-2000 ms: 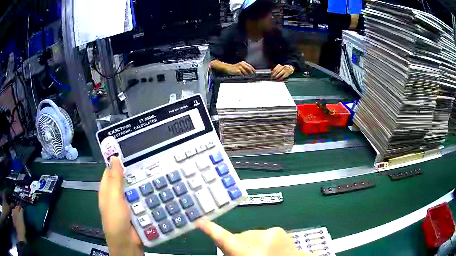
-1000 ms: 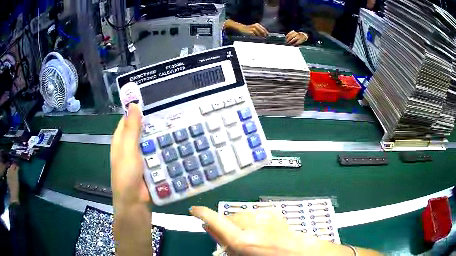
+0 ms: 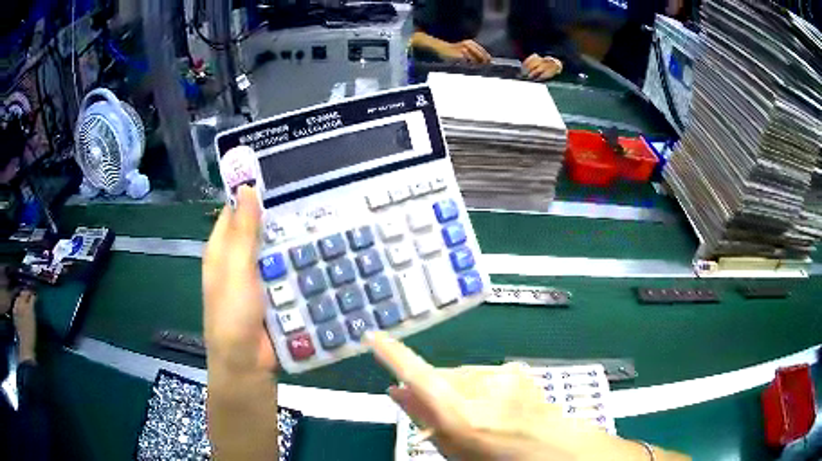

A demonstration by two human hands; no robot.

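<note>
A large silver-white calculator [image 3: 351,225] is held up and tilted in the centre. My left hand [image 3: 236,279] grips its left edge, thumb on the front by the pink-white sticker. My right hand [image 3: 478,405] is below it, index fingertip at the bottom row of grey keys; it holds no calculator edge. A thin pale stick seems to show by its fingers, but is blurred. The display is dark, digits hardly visible. Under my right hand lies a white panel [image 3: 590,423] with rows of dumbbell-like pairs.
A parts tray [image 3: 171,419] of glittering pieces is at lower left. Strips such as a dark one [image 3: 678,294] lie on the green belt [image 3: 577,329]. Red bin [image 3: 789,405] at right; stacked boards [image 3: 496,153] and a person's hands [image 3: 541,67] across; white fan [image 3: 106,144] at left.
The calculator rises in view from its earlier place, then shifts slightly right. My right index finger moves away from the keys and back to the bottom row. The display digits are gone. Belt strips shift right.
</note>
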